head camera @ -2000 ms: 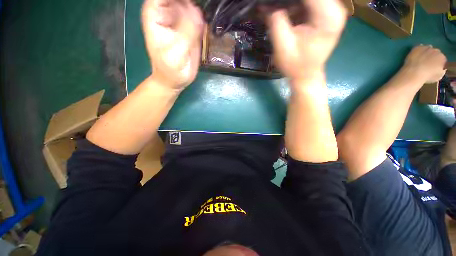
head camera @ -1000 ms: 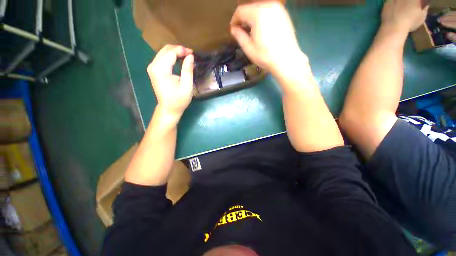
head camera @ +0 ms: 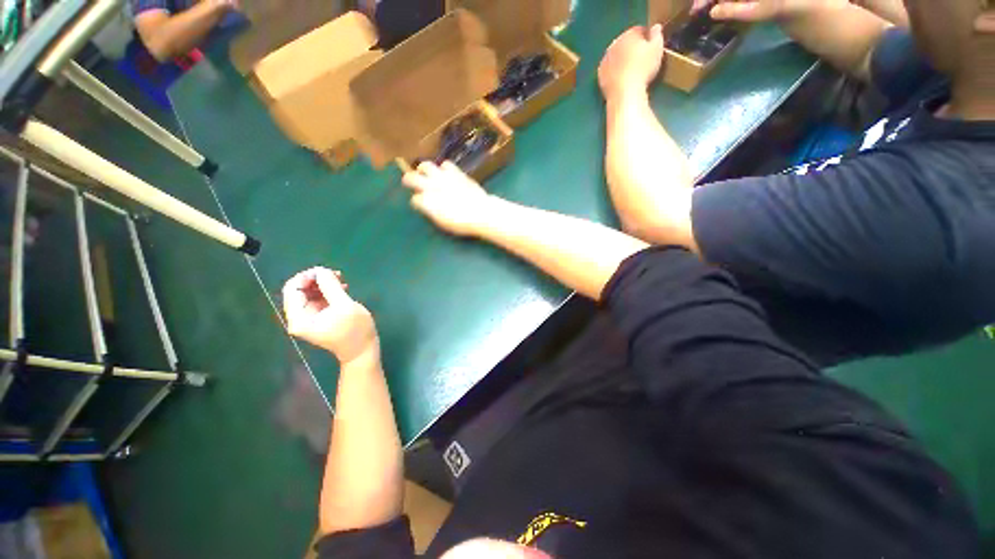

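Note:
An open cardboard box [head camera: 502, 153] with its lid standing up at the back left holds black cables [head camera: 466, 142]. My right hand [head camera: 447, 198] is at the near left corner of this box; its fingertips touch or lie close to the edge, and I cannot tell whether they grip it. My left hand [head camera: 327, 314] is above the bench's left edge, away from the box, with its fingers curled and a gap between thumb and fingers. Nothing shows in it.
Another open box with black cables [head camera: 524, 79] stands just behind. A further open box [head camera: 316, 82] is at the back left. A coworker's hand [head camera: 633, 63] is beside a box at the right. Pale tube racks [head camera: 142, 191] stand left of the green bench [head camera: 420, 349].
The view has swung left. My right hand has moved from above the box to its near left corner. My left hand has left the box and is over the bench's left edge.

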